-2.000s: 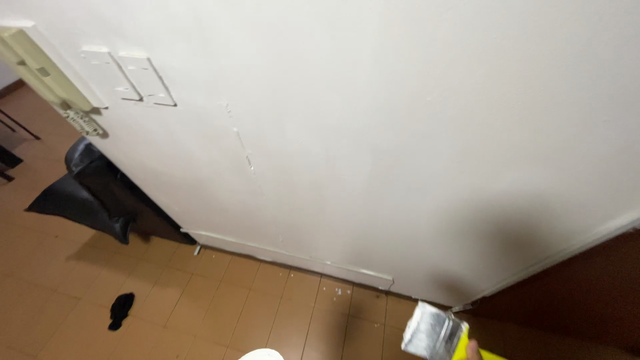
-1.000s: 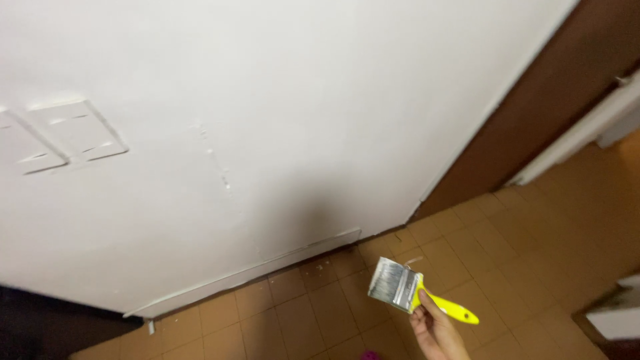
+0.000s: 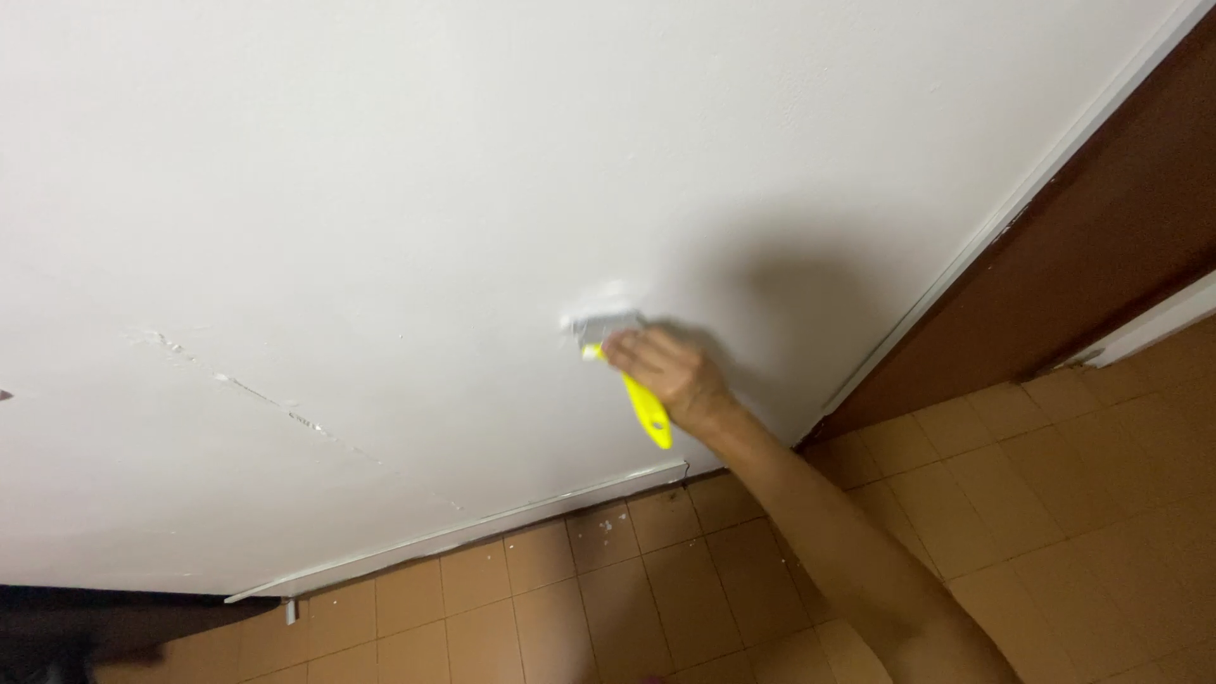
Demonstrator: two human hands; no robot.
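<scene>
My right hand (image 3: 670, 370) grips a wide paintbrush (image 3: 648, 408) with a bright yellow handle and a metal ferrule. The bristles press on the white wall (image 3: 427, 209), where a patch of wet white paint (image 3: 613, 290) shows just above them. The handle slants down and to the right, its hanging hole visible near the end. Left of the brush, a rough cracked line (image 3: 256, 391) runs diagonally down the wall. My left hand is out of view.
A white baseboard strip (image 3: 475, 527) runs along the wall's foot above brown floor tiles (image 3: 608, 589) with white specks. A brown door or panel (image 3: 1054, 228) with a white edge trim stands at the right. Something black (image 3: 85, 617) lies at the lower left.
The paintbrush, held away from the wall over the floor one second ago, is now against the wall. More of my right forearm shows. The view has shifted.
</scene>
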